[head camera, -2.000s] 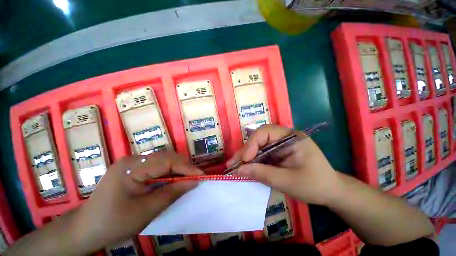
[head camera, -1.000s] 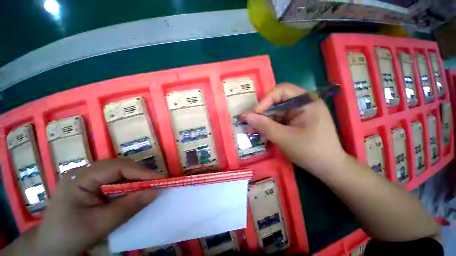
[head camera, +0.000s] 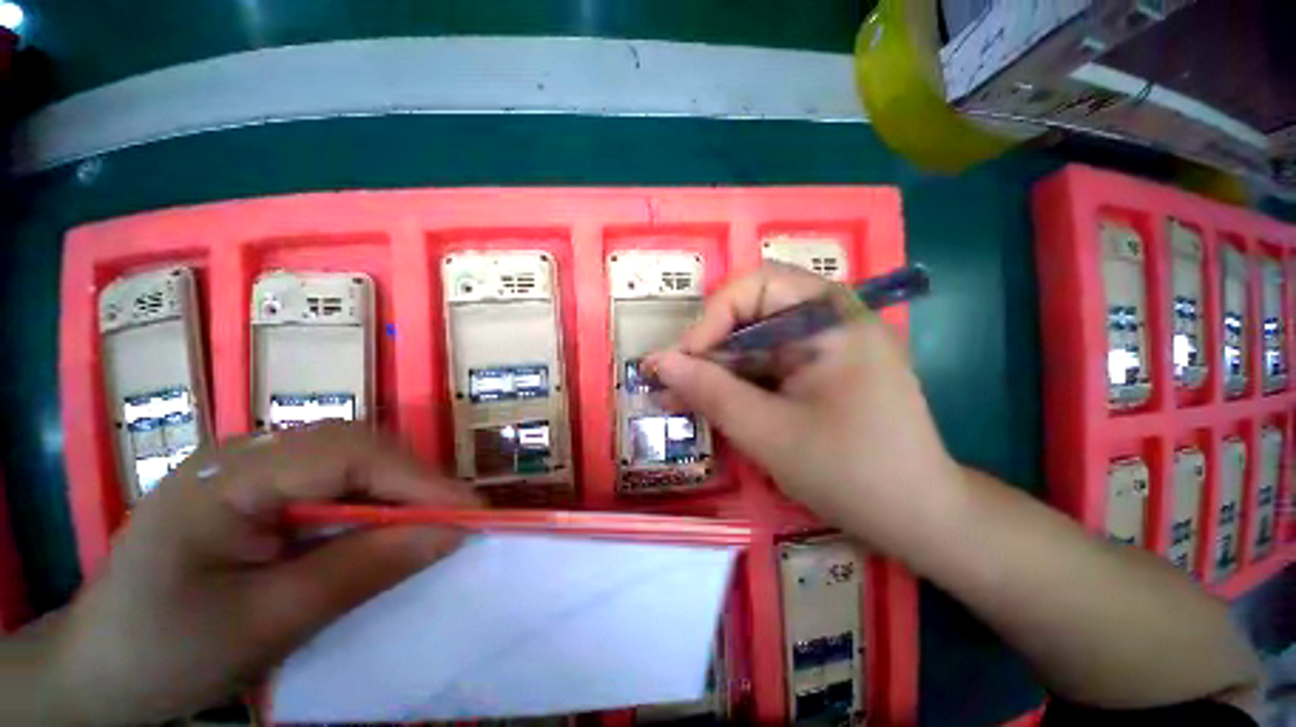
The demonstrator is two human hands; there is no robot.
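Note:
My left hand (head camera: 263, 554) holds the white-backed label sheet (head camera: 519, 625) with its red strip along the top edge, over the front part of the foam tray. My right hand (head camera: 803, 391) holds dark tweezers (head camera: 839, 310) like a pen. Its fingertips are over the middle of the fourth phone from the left (head camera: 658, 305) in the back row of the red-pink foam tray (head camera: 405, 213). The tweezer tip and any sticker on it cannot be made out. The gold-beige phones lie with their backs open. My left hand and the sheet hide part of the front row.
A second foam tray (head camera: 1069, 355) with phones stands to the right on the green bench (head camera: 974, 284). A pale strip (head camera: 469, 78) runs along the back. A grey-white machine (head camera: 1080, 85) with yellow tape (head camera: 910, 93) at its foot stands at the back right.
My right hand has moved from the sheet to the rightmost back-row phone, then to the fourth one. My left hand still holds the sheet. The camera view has shifted.

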